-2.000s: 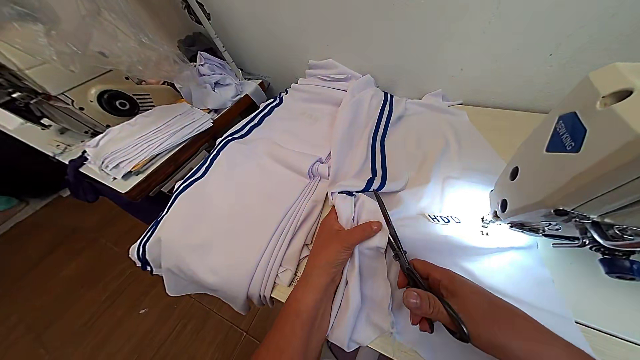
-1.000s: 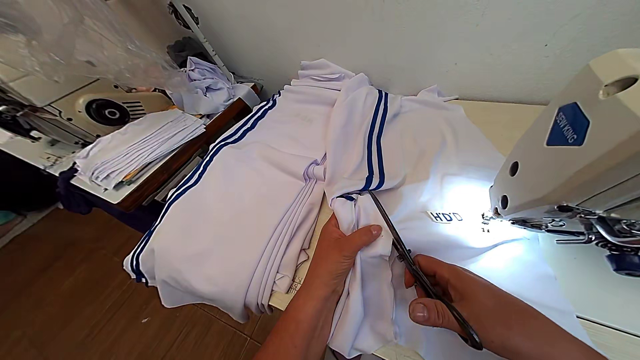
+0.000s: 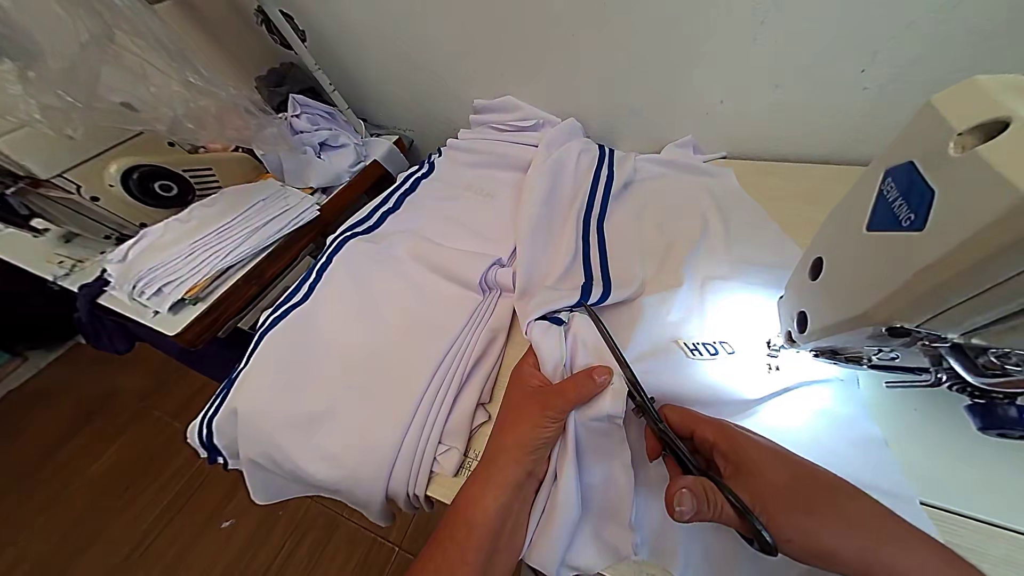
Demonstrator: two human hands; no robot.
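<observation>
White fabric with two dark blue stripes (image 3: 596, 224) lies across the table at the centre. My left hand (image 3: 544, 400) grips a bunched fold of it just below the stripes, with the thumb on top. In my right hand (image 3: 712, 472) is a pair of dark metal scissors (image 3: 620, 356), pointing up and to the left. Their tips touch the cloth at the lower end of the stripes, and the blades look nearly closed. To the left lies a layered stack of white striped fabric pieces (image 3: 360, 344). A printed mark (image 3: 708, 350) shows on the cloth at right.
A sewing machine head (image 3: 920, 240) with a bright lamp stands at the right. On the left, a second sewing machine (image 3: 160, 180) sits beside a pile of white cut pieces (image 3: 208, 240) and crumpled white cloth (image 3: 316, 144). Clear plastic (image 3: 120, 72) hangs at upper left; a wall is behind.
</observation>
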